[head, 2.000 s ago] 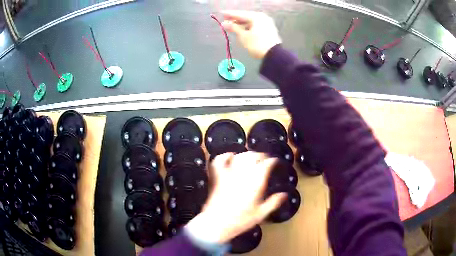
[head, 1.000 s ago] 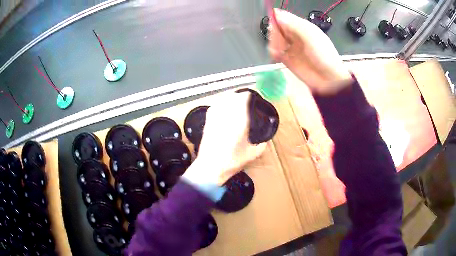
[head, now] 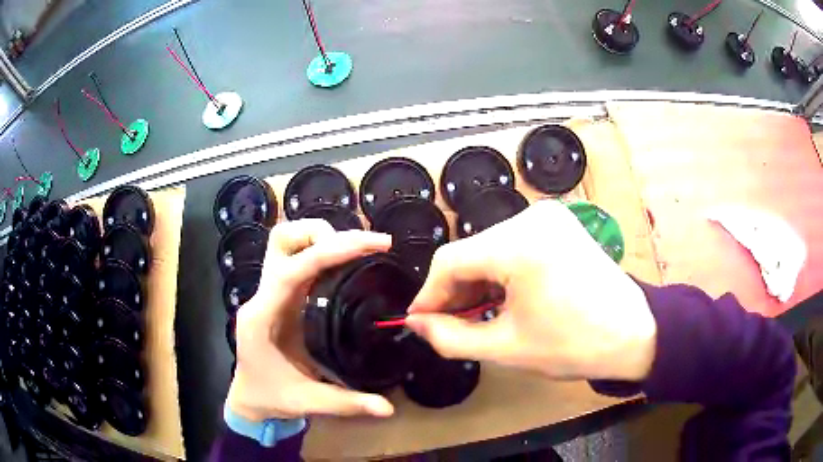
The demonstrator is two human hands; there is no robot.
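Note:
My left hand (head: 287, 329) grips a black round housing (head: 356, 316) by its rim, tilted, above the rows of housings. My right hand (head: 532, 293) pinches red lead wires (head: 390, 321) between thumb and fingers, their tips at the centre of the held housing. A green circuit board (head: 596, 229) shows behind my right hand, partly covered by it. Several black housings (head: 397, 191) lie in overlapping rows on the cardboard sheet (head: 532, 406).
The conveyor belt (head: 433, 54) carries wired green boards (head: 329, 69) at left and wired black units (head: 615, 31) at right. A metal rail (head: 361, 131) edges it. More housings (head: 126, 316) lie at left. A white crumpled piece (head: 762, 244) lies on the red sheet (head: 713, 189).
My right hand has brought the board and wires from the belt side down to my left hand. My left hand has lifted a housing and turned it. The camera view has also shifted.

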